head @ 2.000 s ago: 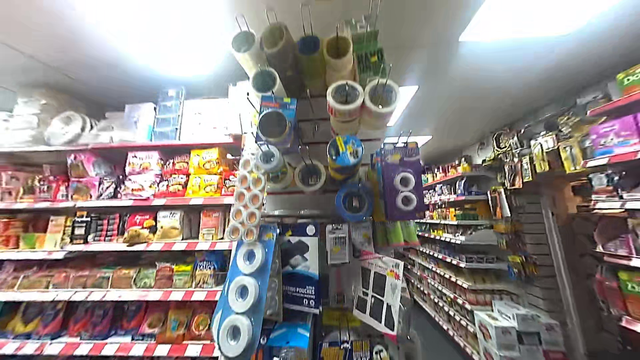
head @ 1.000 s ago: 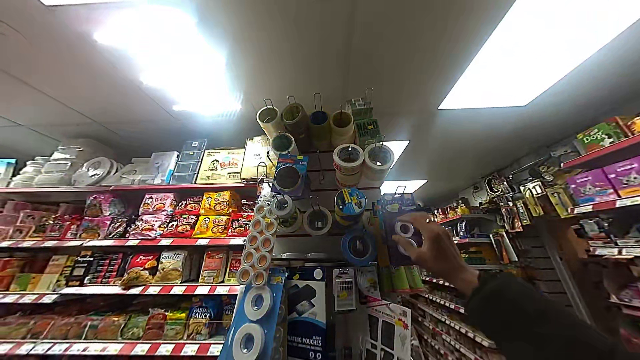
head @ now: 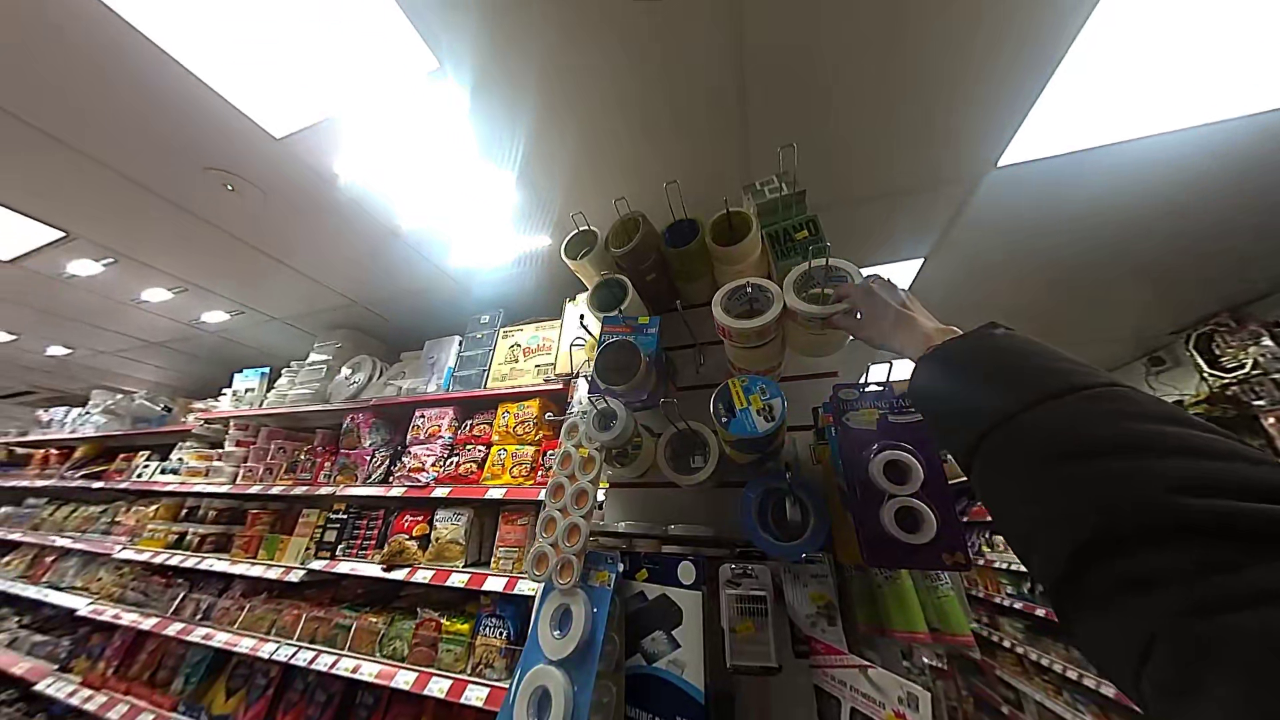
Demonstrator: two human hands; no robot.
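My right hand (head: 885, 318), in a dark sleeve, reaches up from the right. Its fingers touch the right edge of a roll of white tape (head: 820, 285) that hangs on a metal hook; whether they grip it cannot be made out. Just left hangs another white tape roll (head: 748, 305). Wide brown and clear tape rolls (head: 640, 255) hang above to the left. Below are a yellow and blue tape roll (head: 748, 415), a blue tape roll (head: 785, 513) and a purple hemming tape pack (head: 900, 480). My left hand is out of the picture.
Long shelves (head: 430, 490) with packaged noodles and sauces run along the left. Blue-backed packs of white rings (head: 565, 625) and a needle pack (head: 748, 615) hang low on the display. More stocked shelves (head: 1010, 565) stand at the right, behind my arm.
My right hand, absent two seconds ago, was beside the purple hemming tape pack one second ago. It has moved up to the hanging white tape roll. The view has tilted upward.
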